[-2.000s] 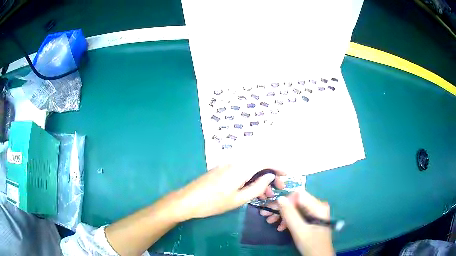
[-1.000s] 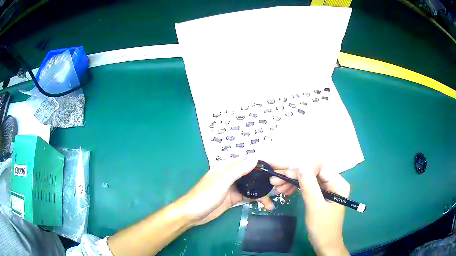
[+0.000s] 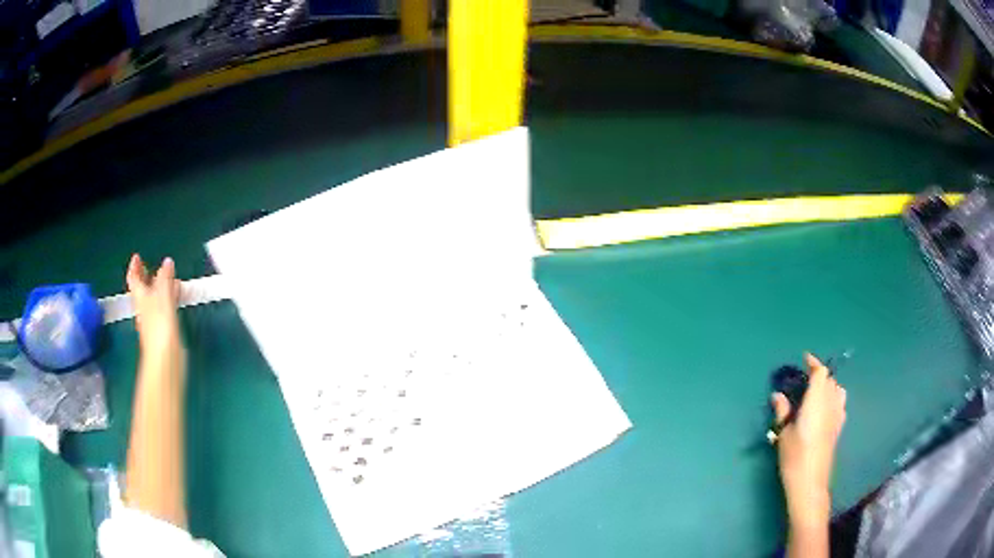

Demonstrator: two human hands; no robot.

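Note:
A large creased white paper sheet (image 3: 469,403) lies on the green bench, with rows of small dark pieces (image 3: 365,441) on its lower half. My left hand (image 3: 155,300) is stretched out at the left over the white edging, fingers apart and empty. My right hand (image 3: 812,414) is at the right with its fingers around a round black housing (image 3: 789,381) at the bench surface. A thin dark tip shows beyond the fingers; whether it is the tweezers is unclear. The clear plastic piece (image 3: 469,532) shows at the near edge.
The blue bin (image 3: 62,327), a bag of small parts (image 3: 68,395) and a green box (image 3: 44,501) are at the left. A dark object (image 3: 251,219) lies on the belt behind the sheet. Yellow edging (image 3: 719,222) runs behind the bench. A blister tray (image 3: 954,256) is far right.
The view has swung right and up. My hands have parted widely from near the sheet's lower edge. My left hand has let go of its black housing; my right is now at the one on the right.

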